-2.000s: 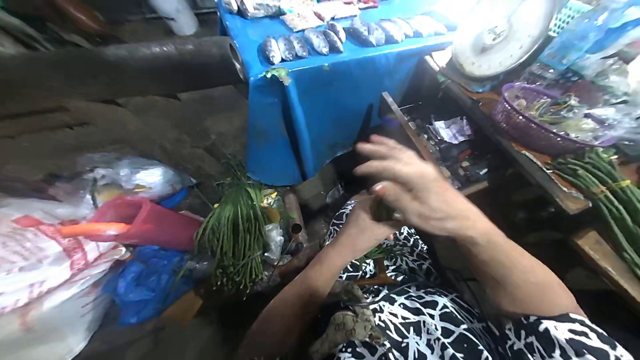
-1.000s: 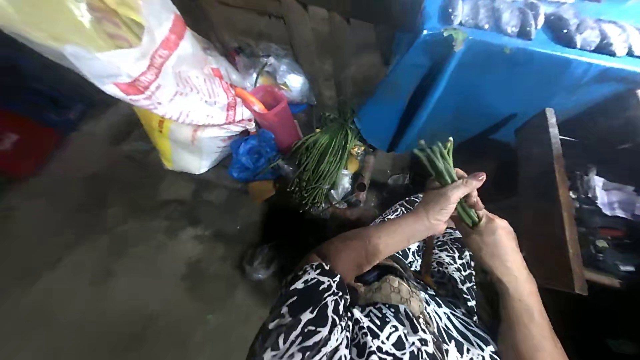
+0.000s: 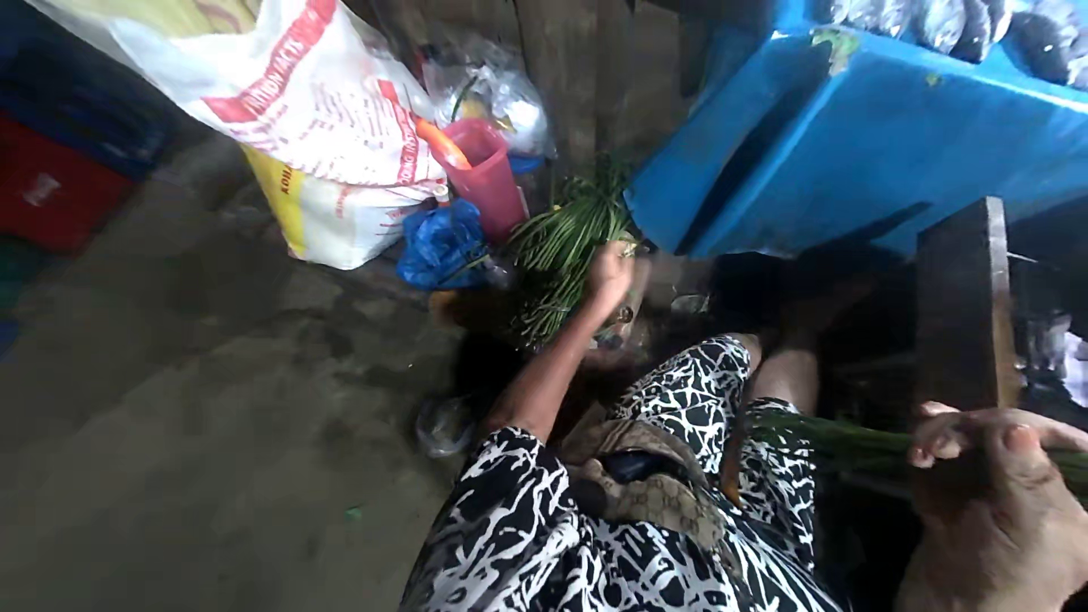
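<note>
My left hand (image 3: 610, 270) reaches down to the right side of a large bunch of long green beans (image 3: 565, 246), beside the pink plastic container; whether its fingers hold anything is unclear. At the lower right, my right hand (image 3: 994, 476) is closed around a bundle of long green stalks (image 3: 850, 438), which stretches left over my lap and shows again at the right edge. A patterned pouch (image 3: 671, 501) lies at my waist, over black and white clothing.
A blue-covered table (image 3: 892, 136) with several fish (image 3: 939, 21) stands at the upper right, above a wooden board (image 3: 960, 306). Printed sacks (image 3: 340, 110), a pink container (image 3: 489, 187) and a blue plastic bag (image 3: 442, 242) are at the upper left. A clear plastic bag (image 3: 444, 425) lies on the floor.
A second ago both hands were together on a green bundle above my lap. My left hand has since moved away to the large bunch, and my right hand has moved right with the stalks.
</note>
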